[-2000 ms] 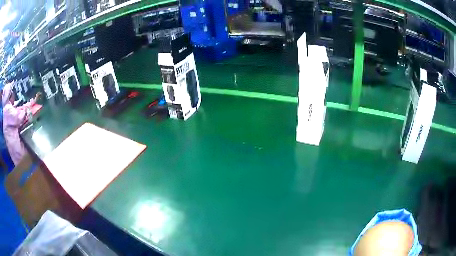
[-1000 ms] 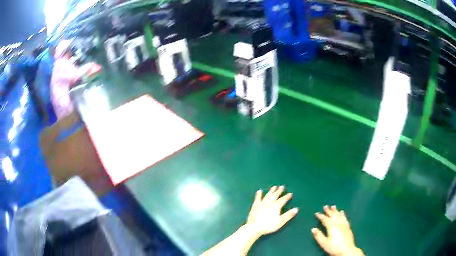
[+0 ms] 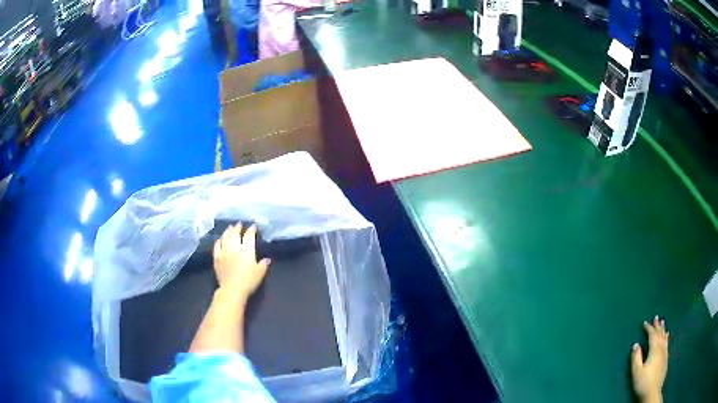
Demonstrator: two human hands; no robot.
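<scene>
My left hand (image 3: 238, 261) reaches into the open container at the lower left and lies on the dark foam (image 3: 295, 315) inside, near its far edge. Its fingers point forward; whether they grip the foam cannot be told. A clear-white plastic bag liner (image 3: 236, 189) is folded over the container's rim. My right hand (image 3: 652, 358) is at the lower right over the green bench (image 3: 543, 275), fingers up and slightly apart, with nothing seen in it.
A white board with a red edge (image 3: 433, 118) lies on the bench. A retail box (image 3: 622, 98) stands behind it at the right, another (image 3: 498, 27) further off. A brown carton (image 3: 272, 118) stands beyond the lined container. A person in pink (image 3: 279, 27) is at the top.
The view has swung left and down to the lined container. My left hand has moved from the bench onto the dark foam. My right hand remains over the bench.
</scene>
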